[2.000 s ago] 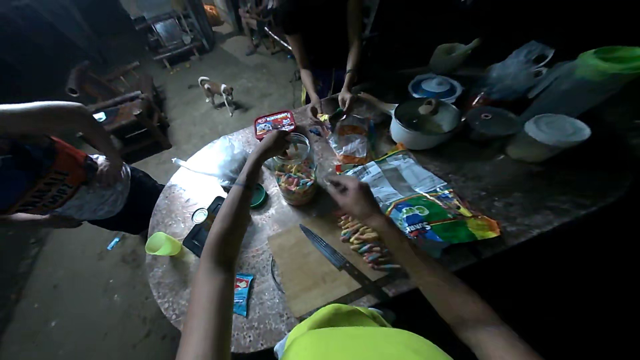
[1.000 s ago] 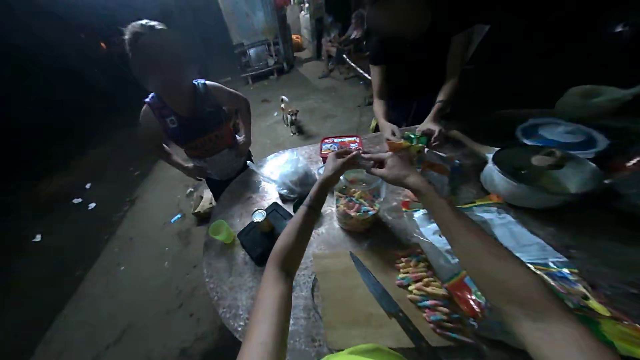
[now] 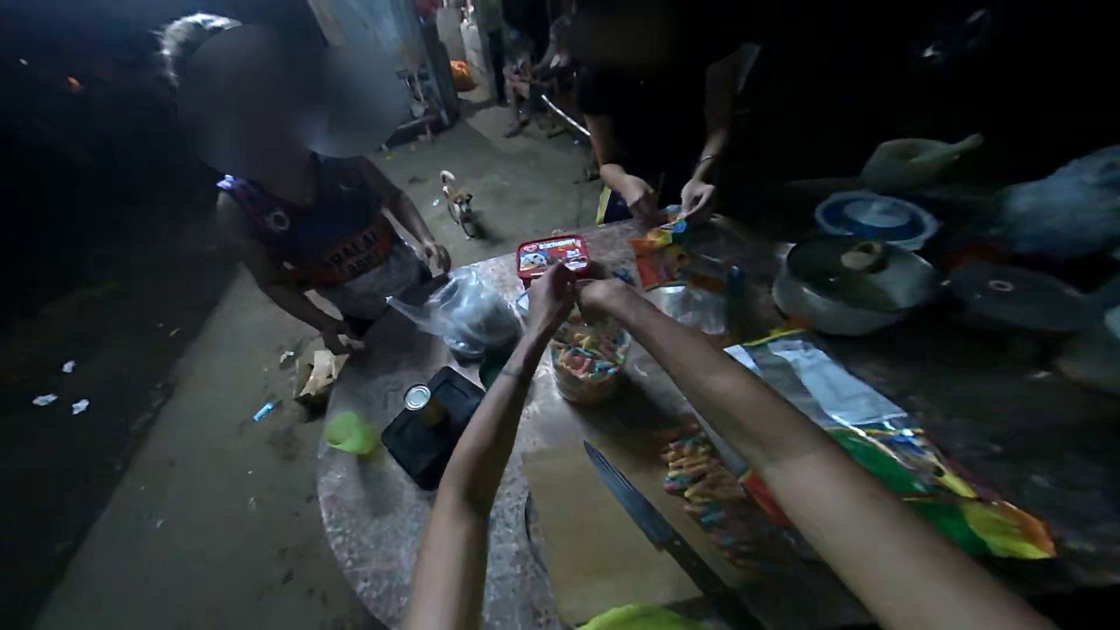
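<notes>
My left hand (image 3: 553, 296) and my right hand (image 3: 605, 297) meet above a clear round tub (image 3: 588, 367) of colourful candy pieces. Their fingers are bent close together; whether something small is between them cannot be made out. In front of the tub, a long knife (image 3: 643, 516) lies diagonally on a wooden cutting board (image 3: 595, 551). A pile of striped candy sticks (image 3: 700, 481) lies right of the blade, under my right forearm. Behind my hands stands a red-lidded plastic box (image 3: 551, 254).
A co-worker's hands (image 3: 669, 199) handle a colourful packet across the table; another person (image 3: 332, 227) stands left. A dark tray with a can (image 3: 418, 399), a green cup (image 3: 350, 433) and a plastic bag (image 3: 468, 311) lie left, a lidded pot (image 3: 853, 284) and printed packaging (image 3: 901, 446) right. A dog (image 3: 457, 206) stands beyond.
Two seconds ago my hands were apart, the left at the tub's rim and the right beside it; now they are together above it. The view has shifted.
</notes>
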